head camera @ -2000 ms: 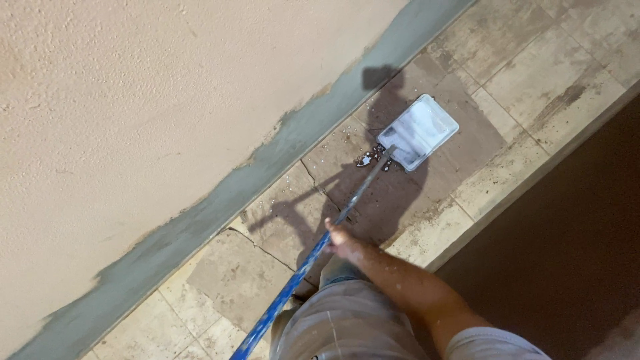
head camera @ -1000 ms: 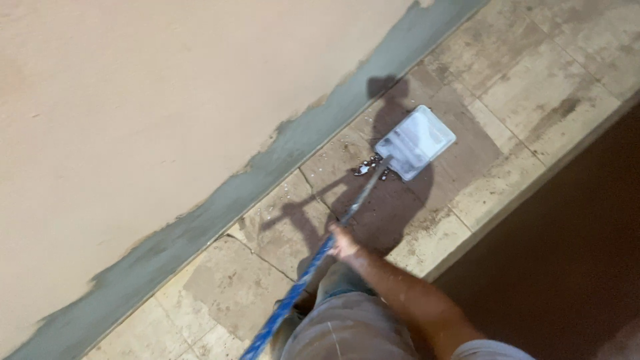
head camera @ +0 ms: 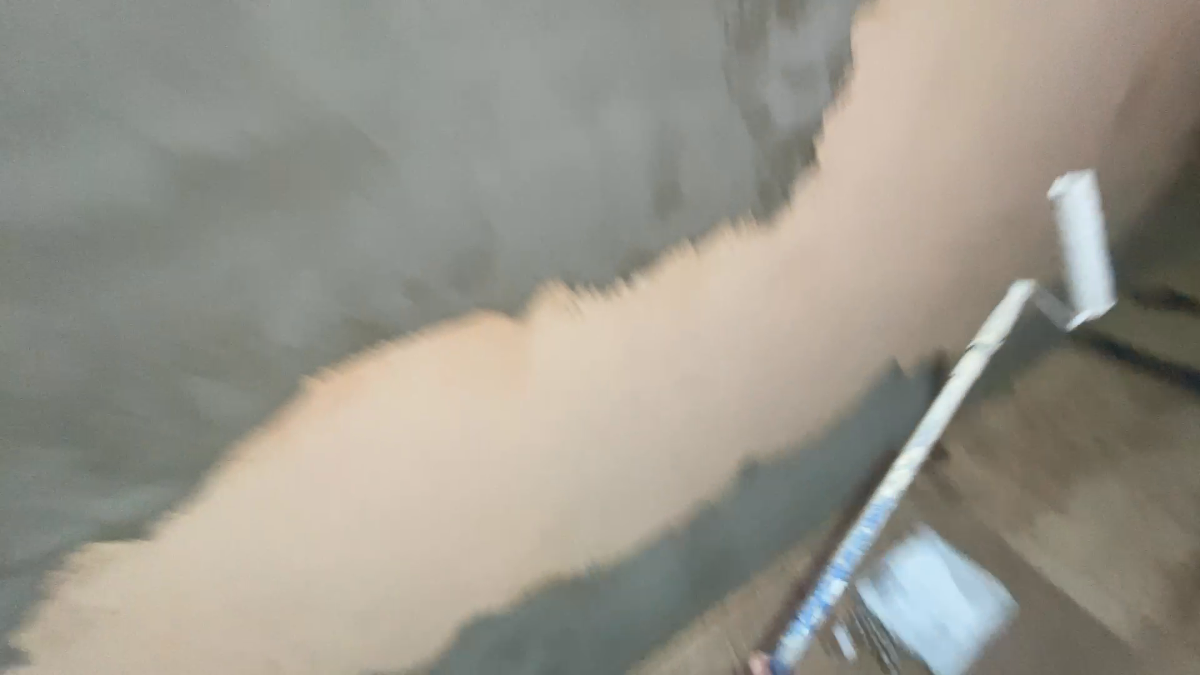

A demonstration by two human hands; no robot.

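Note:
A paint roller with a white sleeve [head camera: 1085, 246] is raised at the right, in front of the wall and floor. Its wire frame joins a long extension pole [head camera: 900, 473], whitish near the roller and blue lower down. Just a sliver of my right hand [head camera: 759, 664] shows at the bottom edge, closed around the blue part of the pole. My left hand is out of view. The white paint tray [head camera: 937, 600] lies on the floor right of the pole, blurred, apart from the roller.
The wall carries a pale painted band [head camera: 600, 422] with ragged edges, between a large grey area [head camera: 281, 187] above and a grey strip [head camera: 694, 553] along the floor. Brown stained floor [head camera: 1087, 487] and small bits beside the tray show at lower right.
The roller has come up out of the tray, and the pole now points to the upper right above the tray. The view has swung towards the wall.

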